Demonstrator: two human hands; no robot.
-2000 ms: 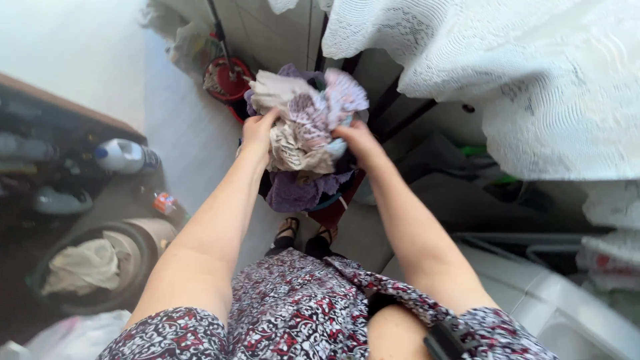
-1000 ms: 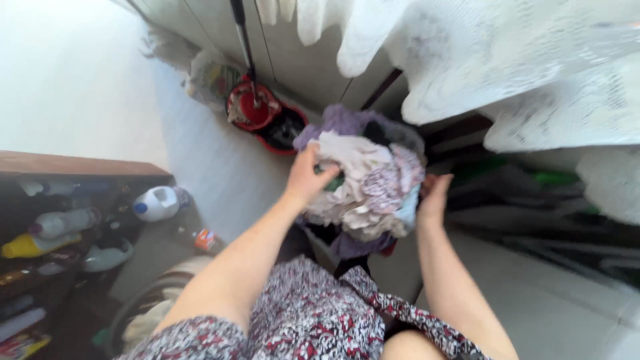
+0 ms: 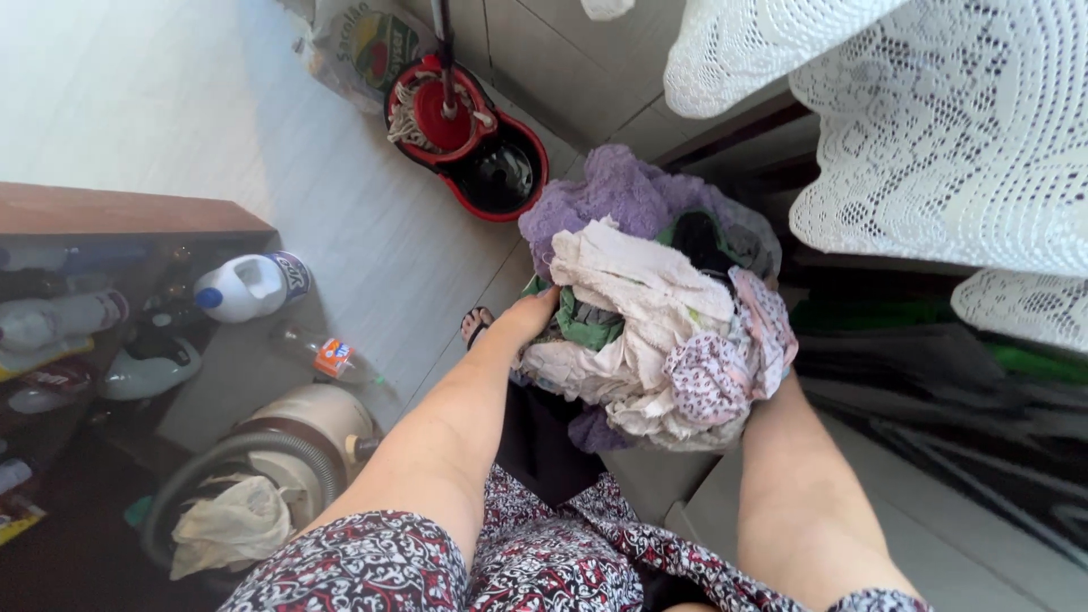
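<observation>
A big bundle of cloths and clothes (image 3: 637,340) is between my two hands, in front of my body. On top lie a whitish terry cloth (image 3: 642,276) and a small-patterned pink and white cloth (image 3: 710,378). Fluffy purple fabric (image 3: 603,191) bulges out at the far side, and green cloth (image 3: 586,323) shows by my left hand. My left hand (image 3: 535,314) grips the bundle's left side, its fingers mostly hidden in the fabric. On the right side my right hand (image 3: 778,374) is almost wholly covered by the cloths; the forearm leads up to them.
A red and black spin mop bucket (image 3: 501,170) with its mop stands beyond the bundle on the tiled floor. White lace curtains (image 3: 935,144) hang at the upper right. At left are a shelf with bottles (image 3: 127,212), a white jug (image 3: 246,289), a plastic bottle (image 3: 327,353) and a canister vacuum cleaner (image 3: 331,416).
Both hands have shifted on the bundle; the right one was visible at its edge a second ago and is now mostly hidden. The view has swung, bringing the mop bucket closer to the middle.
</observation>
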